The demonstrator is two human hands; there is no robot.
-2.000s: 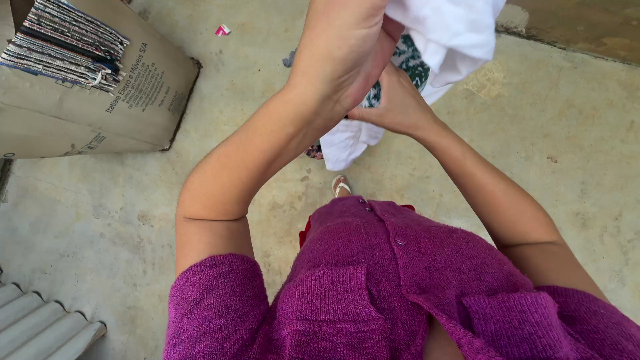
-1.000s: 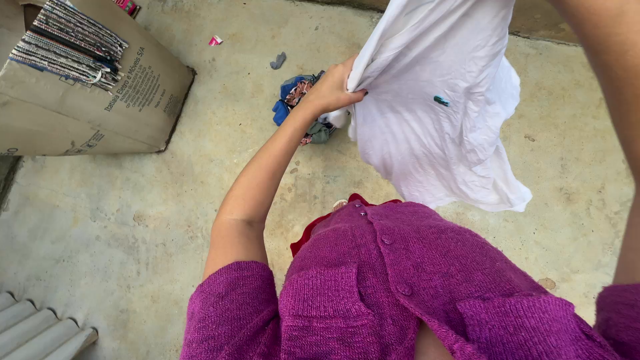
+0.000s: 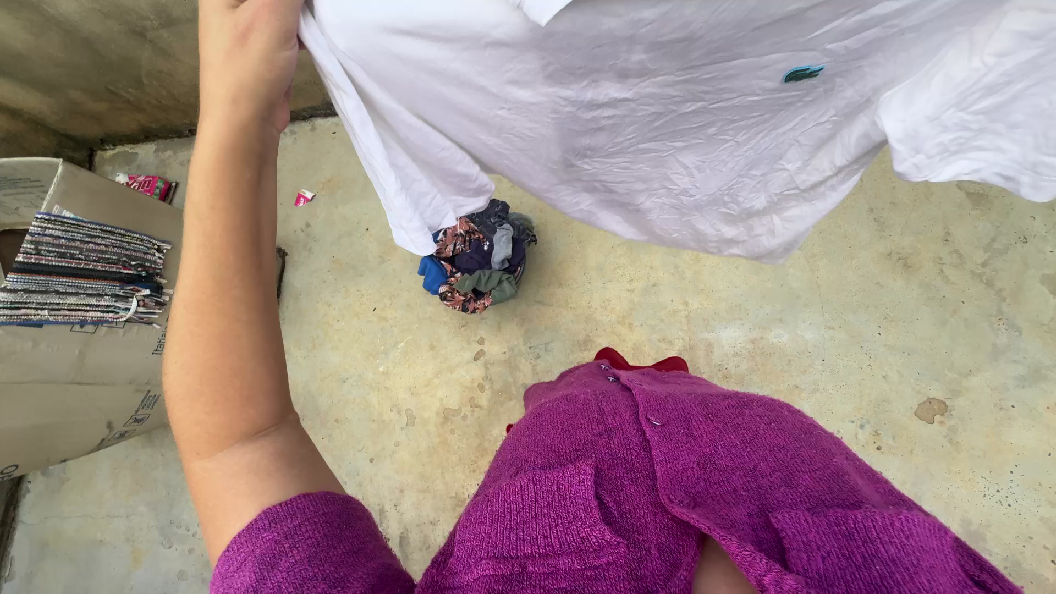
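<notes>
A white shirt [image 3: 610, 124] with a small green crocodile emblem hangs spread across the top of the view. At the upper left, my left hand [image 3: 256, 58] is raised and grips the shirt's edge; its fingertips are partly cut off by the frame. My right hand is out of view, and the shirt's right side runs past the frame edge. Below the shirt's lower left corner, a pile of clothes [image 3: 487, 260] in blue, green, dark and patterned cloth lies on the concrete floor, partly overlapped by the shirt in this view.
A large cardboard box [image 3: 82, 388] stands at the left, with a striped woven rag rug [image 3: 82, 268] over its rim. Behind it lies a pink packet [image 3: 148, 186], and nearby a pink scrap [image 3: 304, 197]. A stained wall [image 3: 148, 74] bounds the floor at the upper left.
The white shirt was bunched between both hands, then hung from the left hand, and is now spread wide. My left hand has gone up. The right hand has left the view. The clothes pile shows more fully.
</notes>
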